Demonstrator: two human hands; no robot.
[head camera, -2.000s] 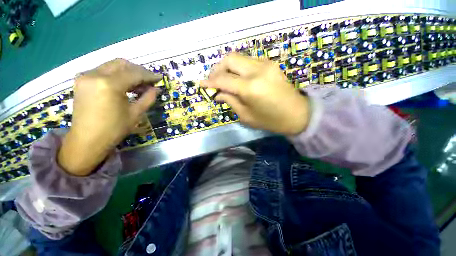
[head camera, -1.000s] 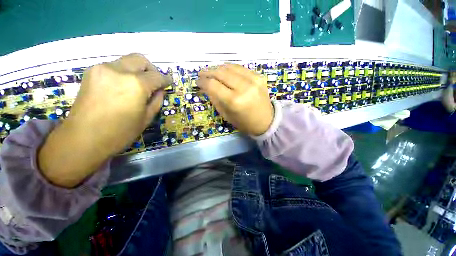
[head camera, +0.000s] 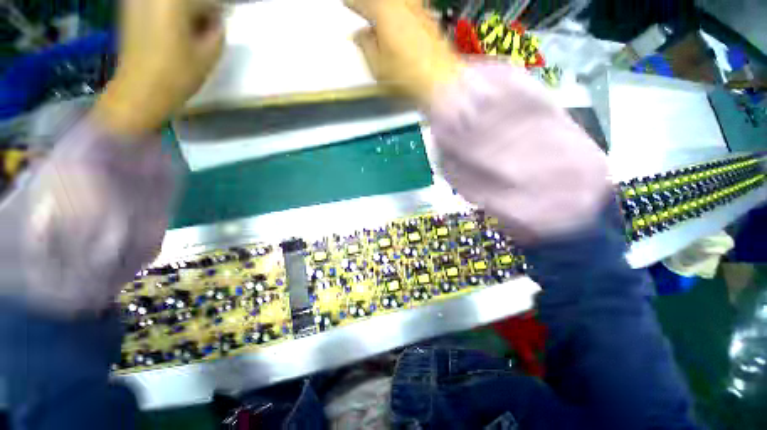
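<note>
My left hand (head camera: 172, 55) is at the top left, blurred and cut off by the upper edge, at the left side of a large white tray (head camera: 290, 50). My right hand (head camera: 399, 42) is at the tray's right side, also blurred. Whether the fingers grip the tray cannot be told. The tray has a brownish front edge. Below, PCB panels (head camera: 210, 306) crowded with parts lie in the conveyor track. Yellow transformers (head camera: 423, 278) sit on the panel right of a dark crossbar (head camera: 298, 285); I see none on the panel left of it.
Pale conveyor rails (head camera: 336, 341) run along the panels. A green mat (head camera: 311, 180) lies behind them. A red bin (head camera: 465, 38) heaped with yellow transformers stands behind right. A blue bin (head camera: 50, 76) is at the far left. A pale box (head camera: 664, 113) stands at the right.
Both hands have moved up and away from the panels to the white tray. The view has shifted, bringing the tray, the red bin and the dark crossbar into sight.
</note>
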